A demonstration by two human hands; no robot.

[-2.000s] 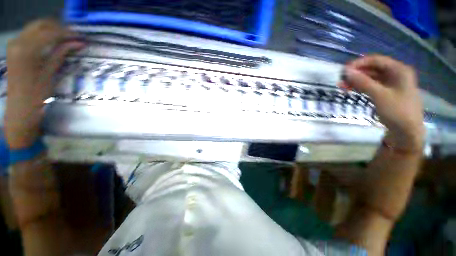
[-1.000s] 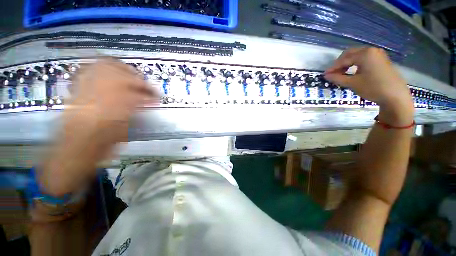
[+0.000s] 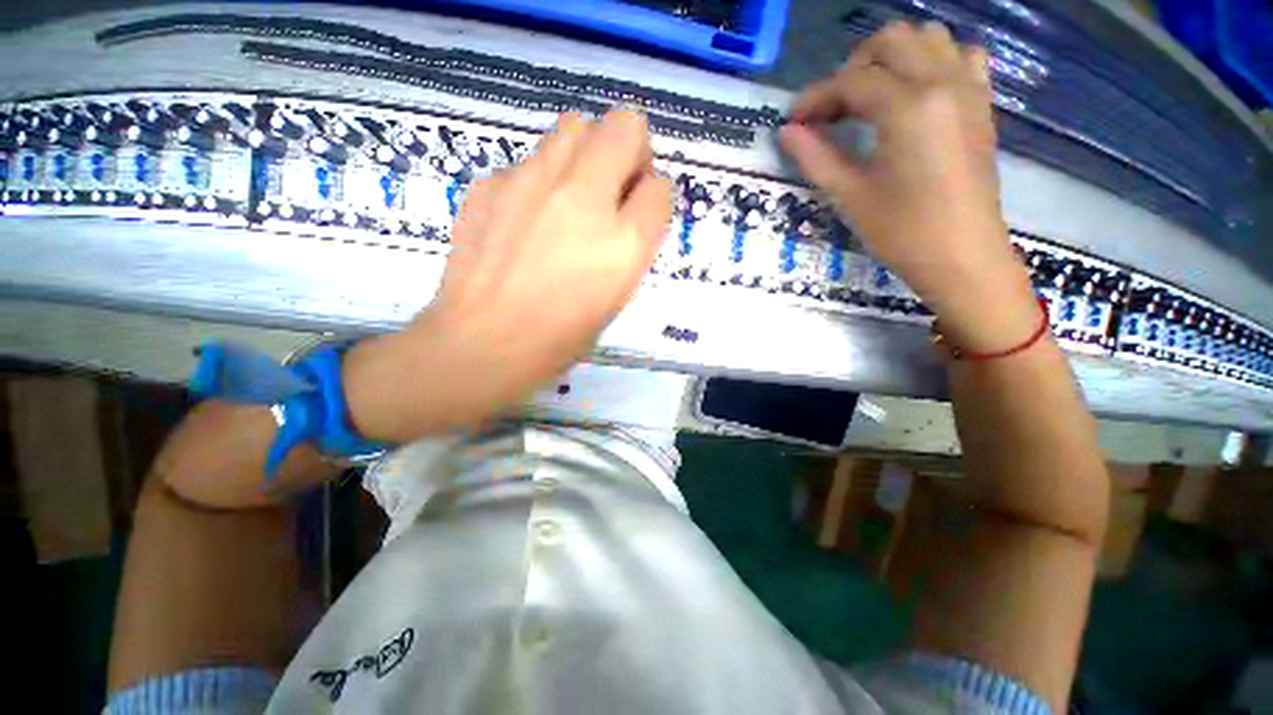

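A long strip of circuit boards (image 3: pixel 328 182), crowded with black, silver and blue parts, runs across the view. Two thin black toothed component strips (image 3: pixel 461 84) lie behind it. My left hand (image 3: pixel 559 252) is over the middle of the boards, back of the hand up and fingers curled; its fingertips are hidden. My right hand (image 3: pixel 901 168) is above the boards further right. Its thumb and index finger come together by the right end of the black strips; I cannot tell whether they pinch a part. A blue band (image 3: pixel 328 398) is on my left wrist, a red string on my right.
A blue bin (image 3: pixel 747 42) is cut off by the top edge, with thin component tubes (image 3: pixel 1061 105) right of it. A small dark mark or part (image 3: pixel 680 334) shows on the front rail. A phone-like dark rectangle (image 3: pixel 778 409) lies on the front ledge. Cardboard boxes (image 3: pixel 894 496) stand below.
My left hand has moved right along the boards. My right hand has moved left and back, to the end of the black strips. The bin now sits higher and further right in view.
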